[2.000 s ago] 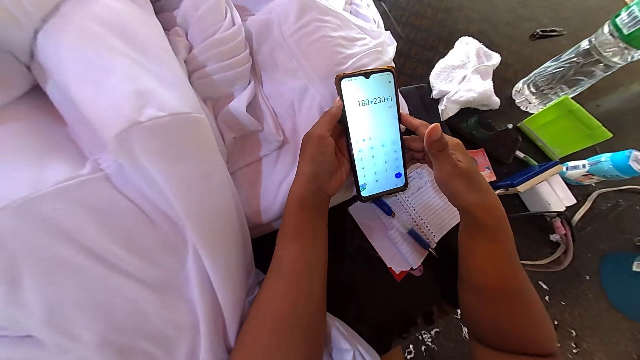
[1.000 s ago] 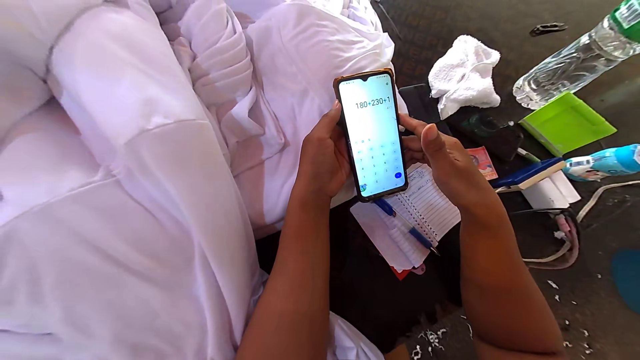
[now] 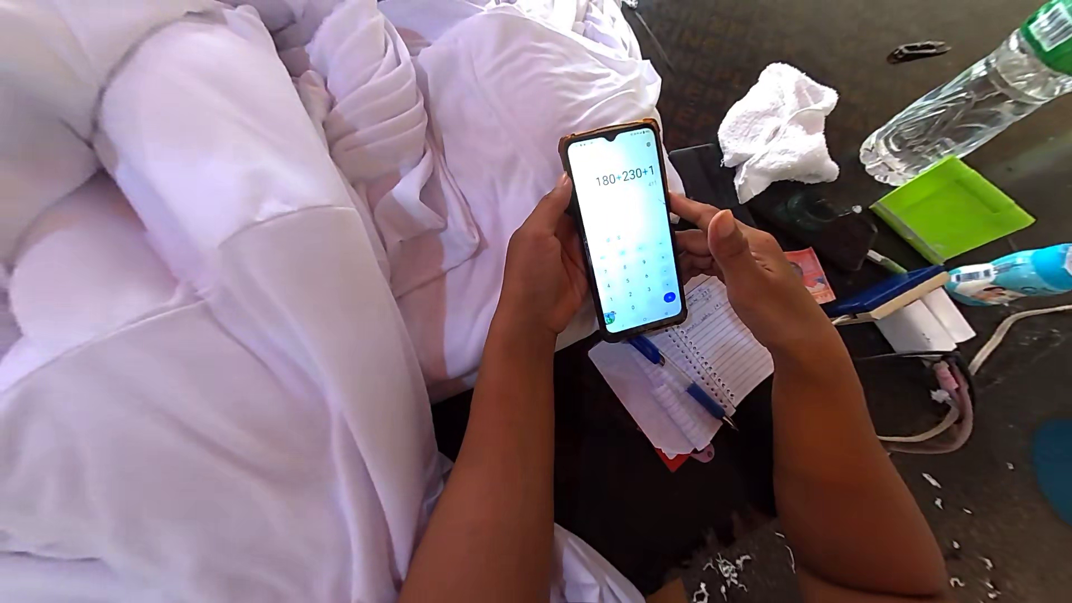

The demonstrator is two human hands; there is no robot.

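A smartphone in a dark case [image 3: 628, 230] is upright at the centre, its lit screen showing a calculator. My left hand [image 3: 544, 260] grips its left edge, the thumb along the side. Against the right edge rest the fingers of my right hand [image 3: 749, 268], with its thumb raised off the screen. Below the phone lies an open spiral notebook [image 3: 724, 343] with handwriting, and a blue pen [image 3: 708, 400] lies across it. The phone hides part of the notebook's upper left side.
White fabric [image 3: 276, 352] is heaped over the left side. To the right are a white cloth [image 3: 779, 126], a clear plastic bottle [image 3: 963, 113], a green plastic case [image 3: 955, 209], a light-blue bottle [image 3: 1013, 275], a blue-edged object [image 3: 888, 293] and looped cables [image 3: 963, 410].
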